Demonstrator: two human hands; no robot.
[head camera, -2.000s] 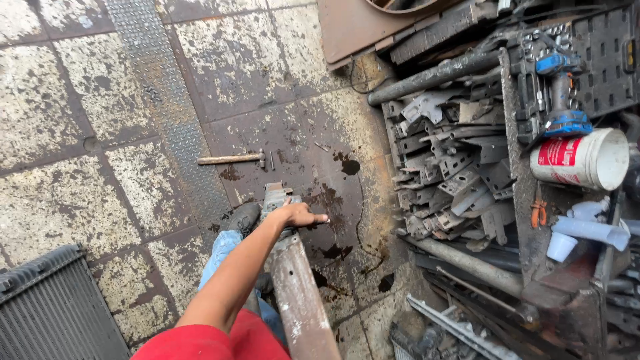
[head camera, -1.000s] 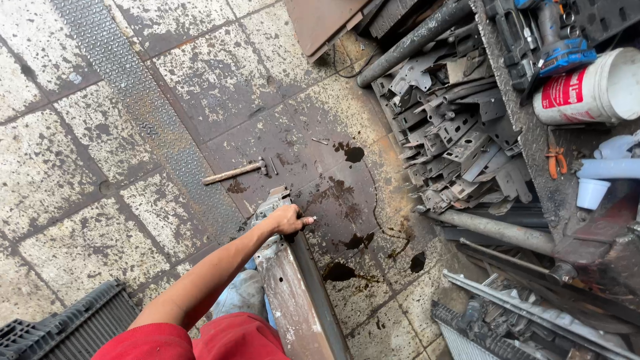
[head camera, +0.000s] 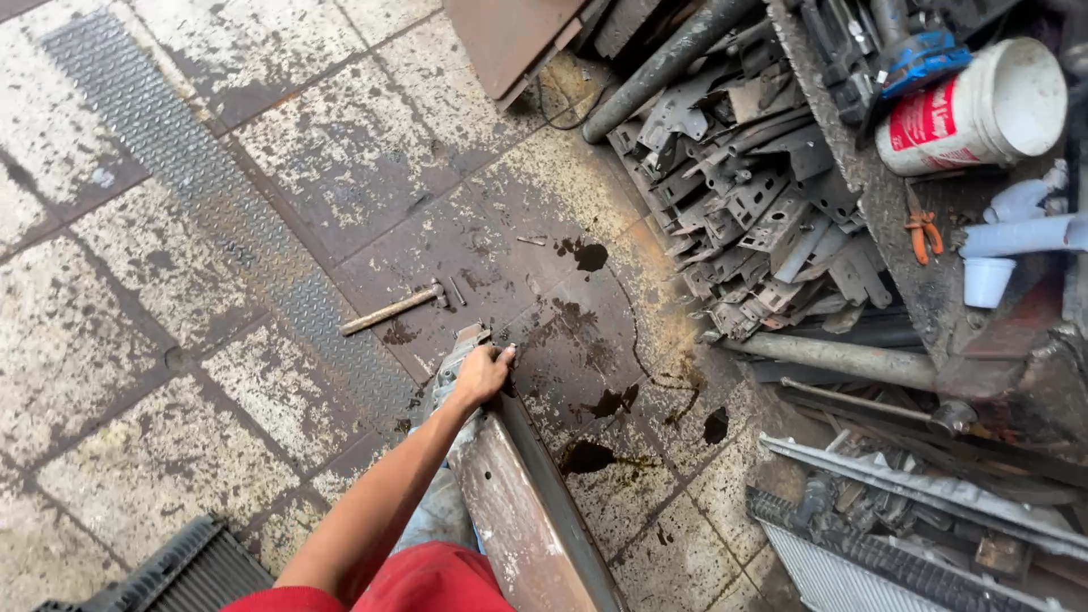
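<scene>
My left hand (head camera: 483, 372) is closed over the far end of a long, worn metal beam (head camera: 518, 501), its thumb pointing to the right. A grey ribbed metal part (head camera: 444, 378) shows beside the hand, at the beam's end; the fingers' undersides are hidden. My right hand is out of view. Ahead and left of my left hand, a hammer with a wooden handle (head camera: 391, 311) lies on the floor, a thin metal rod (head camera: 458, 291) near its head. A second small rod (head camera: 531, 241) lies farther off.
Dark fluid stains (head camera: 588, 457) mark the tiled floor. Scrap metal brackets (head camera: 765, 204) are piled at right, beside a bench edge bearing a white bucket (head camera: 977, 110), orange-handled pliers (head camera: 921, 229) and a plastic cup (head camera: 988, 282). Radiators (head camera: 183, 565) stand at lower left and lower right (head camera: 833, 561).
The view has shifted. My left hand stays at the beam's end; its thumb, stretched out to the right two seconds ago, now lies closer to the fingers.
</scene>
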